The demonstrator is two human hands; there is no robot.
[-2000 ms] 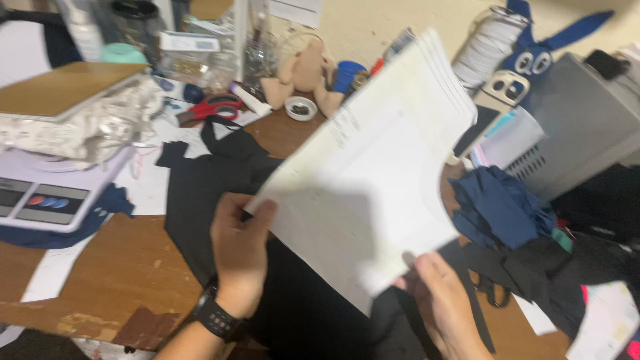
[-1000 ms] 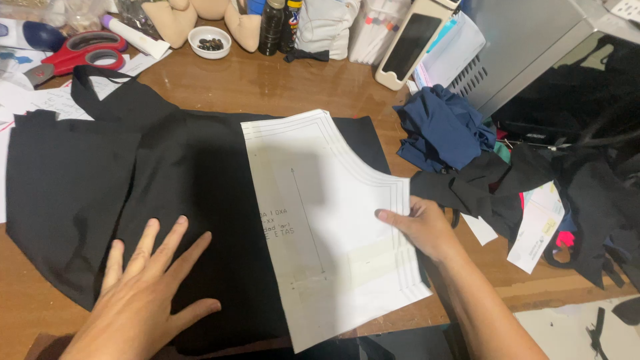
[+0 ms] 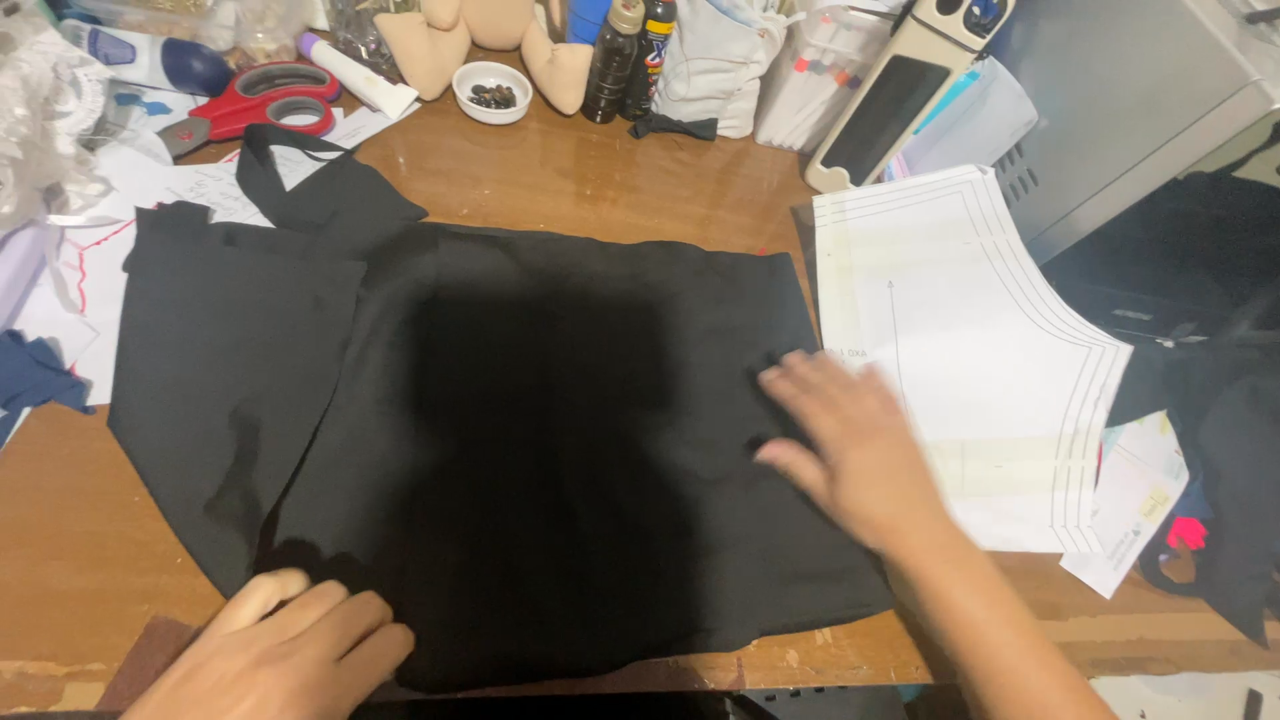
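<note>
Black fabric (image 3: pixel 560 440) lies spread over the wooden table, its left part overlapping in a separate layer. My left hand (image 3: pixel 290 640) rests at the fabric's lower left edge with fingers curled; whether it pinches the cloth cannot be told. Over the fabric's right edge is my right hand (image 3: pixel 850 450), slightly blurred, fingers apart and holding nothing. A white paper sewing pattern (image 3: pixel 1000 400) with curved printed lines and an arrow lies to the right, its left edge partly behind that hand.
Red-handled scissors (image 3: pixel 270 100), a white tube (image 3: pixel 360 75) and a small white bowl (image 3: pixel 491 92) of dark pieces stand along the back. Bottles, a doll's body and a grey metal case (image 3: pixel 1130 90) are behind. Dark cloth scraps (image 3: pixel 1230 420) lie at right.
The paper pattern, held in both hands at first and then laid on the black fabric under my right hand, now lies to its right, released. My left hand has moved to the fabric's lower edge.
</note>
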